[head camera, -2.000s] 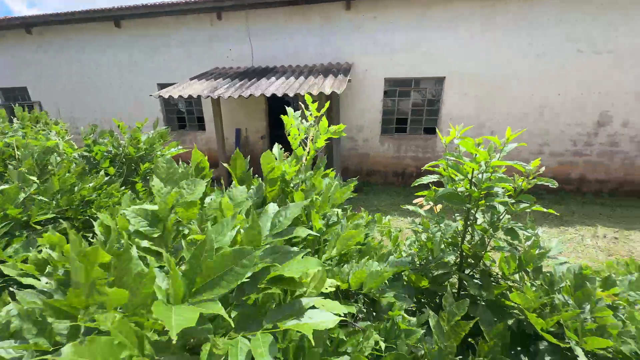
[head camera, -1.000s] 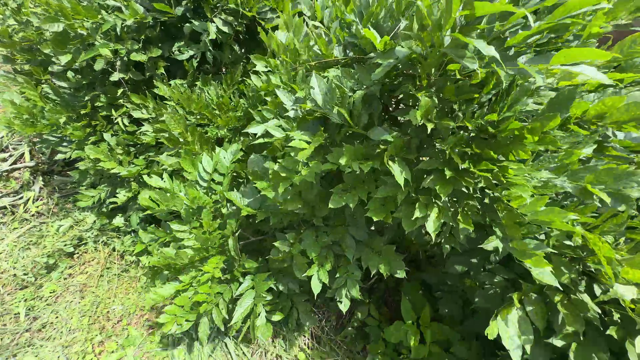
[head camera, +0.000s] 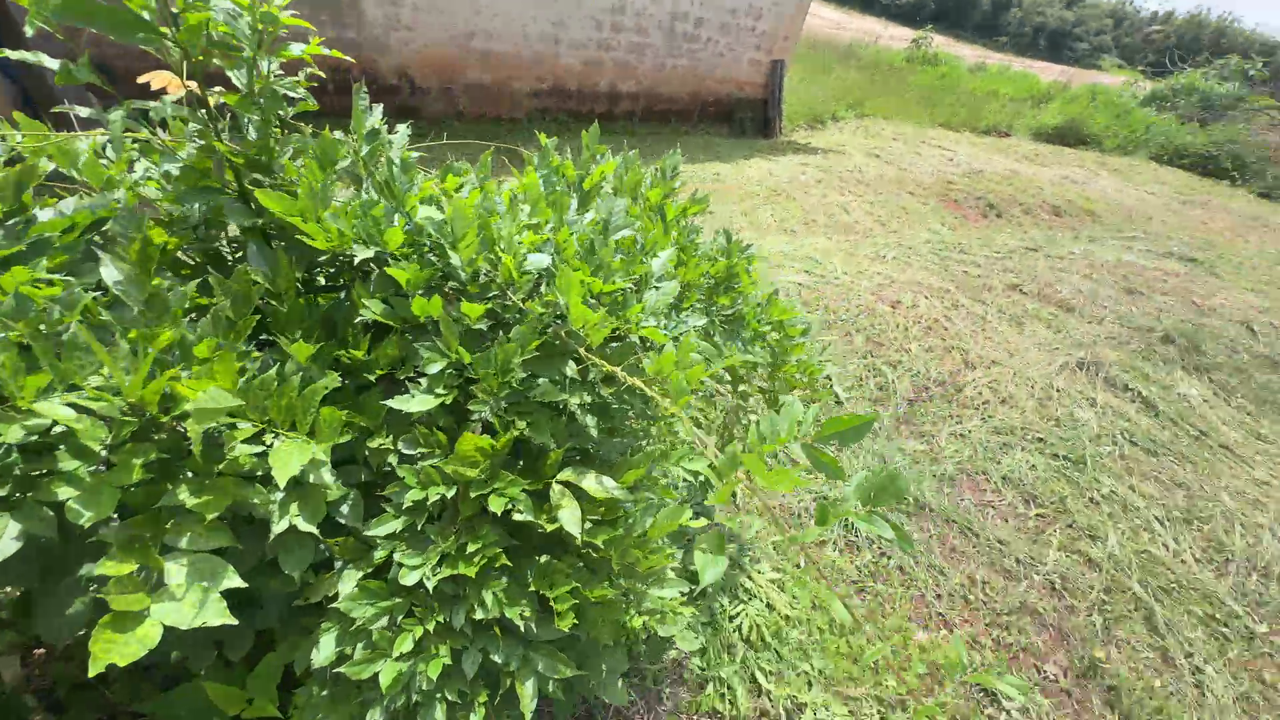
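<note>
Neither my left hand nor my right hand shows in the head view. A dense, leafy green shrub (head camera: 480, 400) fills the left and middle of the view. One thin leafy branch (head camera: 845, 480) reaches out from its right side over the grass. At the upper left a taller shoot (head camera: 235, 110) rises above the rest and bears a dry, orange-tan leaf (head camera: 167, 82).
Behind the shrub stands a stained plaster wall (head camera: 560, 60) with a dark post (head camera: 774, 98) at its right corner. Cut grass (head camera: 1060, 350) with bare soil patches slopes along the right. Taller grass (head camera: 900, 85), a dirt track (head camera: 960, 48) and trees lie beyond.
The view has swung widely, from the building front, down over the foliage, to the shrub's edge beside the cut grass. No hand shows in any frame.
</note>
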